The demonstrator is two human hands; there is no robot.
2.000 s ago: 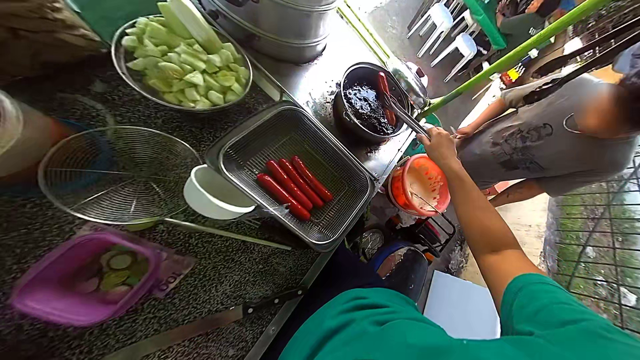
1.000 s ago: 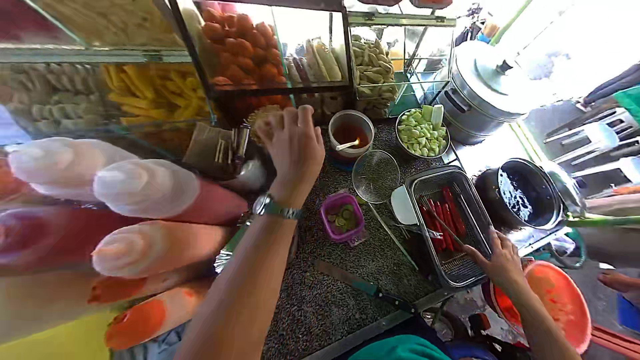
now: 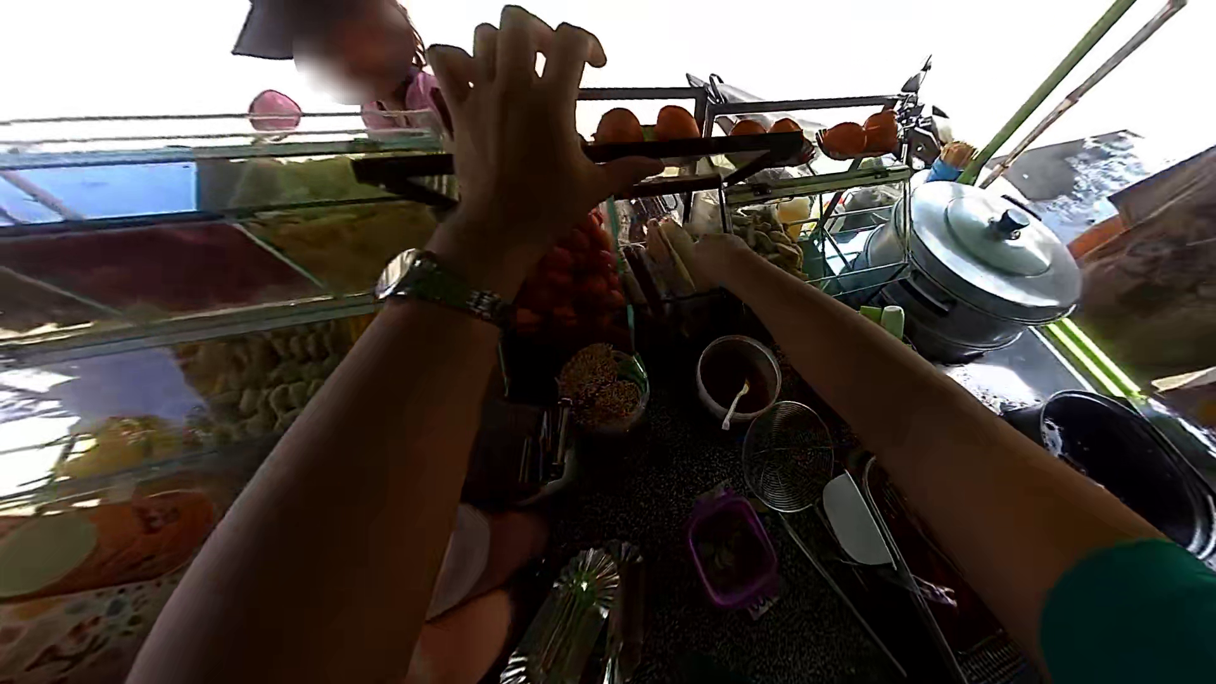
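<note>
My left hand (image 3: 532,123), with a wristwatch (image 3: 446,285) on its wrist, is raised at the open lid frame (image 3: 760,142) of a glass display case; its fingers are spread and the thumb lies near the dark bar. My right hand (image 3: 719,256) reaches into the case beside pale, elongated food pieces (image 3: 673,256); its fingers are mostly hidden, so its grip cannot be told. Left of these pieces are orange-red balls (image 3: 575,275). Below stand a tub of brown sauce with a white spoon (image 3: 737,377) and a round wire strainer (image 3: 788,456).
A large lidded steamer pot (image 3: 988,247) stands at the right, above a dark pan (image 3: 1121,465). A purple plastic tub (image 3: 731,551), a white container (image 3: 855,518) and foil trays (image 3: 570,617) are on the speckled counter. A person in pink is beyond the case.
My left hand has moved up from the counter to the case's frame. My right hand has left the tray of red sausages and now reaches into the case. The view has swung toward the case.
</note>
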